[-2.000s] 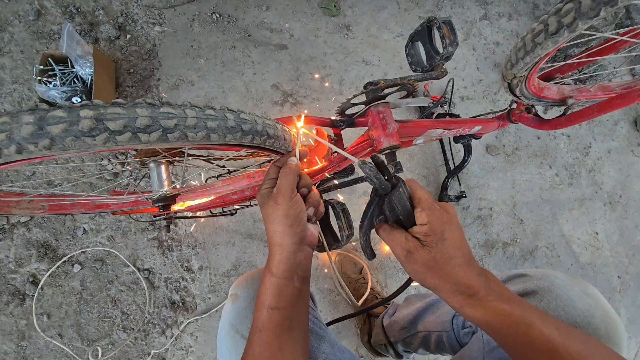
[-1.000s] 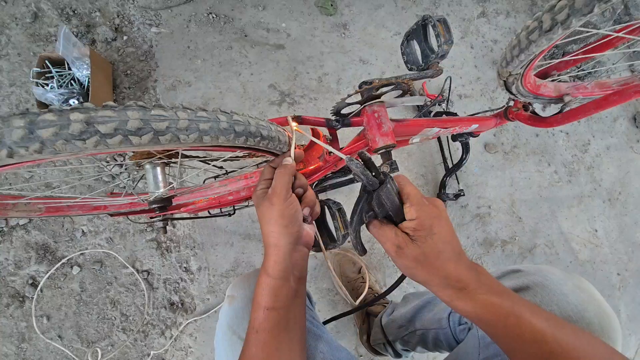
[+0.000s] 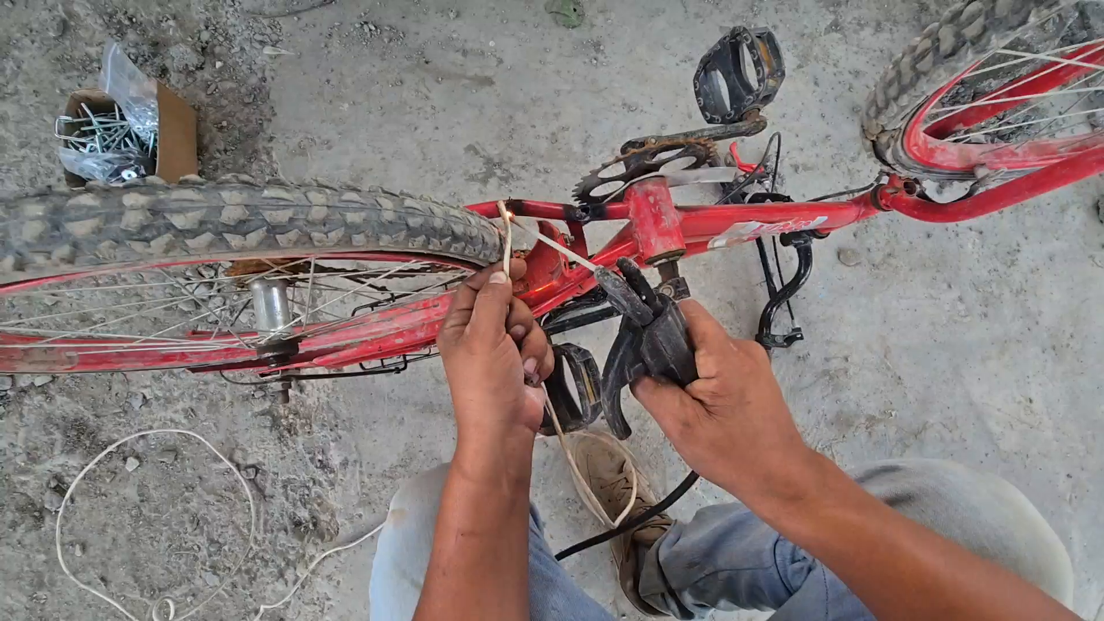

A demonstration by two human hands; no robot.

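Note:
A red bicycle frame (image 3: 742,222) lies across the view, with a knobby rear tire (image 3: 233,216) at left and a rusty chainring (image 3: 642,164) near the middle. My right hand (image 3: 724,397) grips a black welding electrode holder (image 3: 660,341), which clamps a pale welding rod (image 3: 561,248). The rod's far end is near a small glow on the frame tube beside the tire. My left hand (image 3: 496,345) pinches a thin white cord or wire (image 3: 506,237) between thumb and fingers; its upper end stands at the same glowing spot. Its lower part hangs past my wrist toward the shoe.
A cardboard box (image 3: 177,134) with metal fasteners and plastic bags stands at upper left. White cord (image 3: 155,431) loops on the concrete at lower left. A black cable (image 3: 630,522) runs by my shoe (image 3: 604,470). Pedals (image 3: 737,73) and a second wheel (image 3: 914,103) stick out around the frame.
Bright sparks and flame at the joint two seconds ago have died down to a small glow. The orange light near the wheel hub is gone. Both hands keep their holds in nearly the same place.

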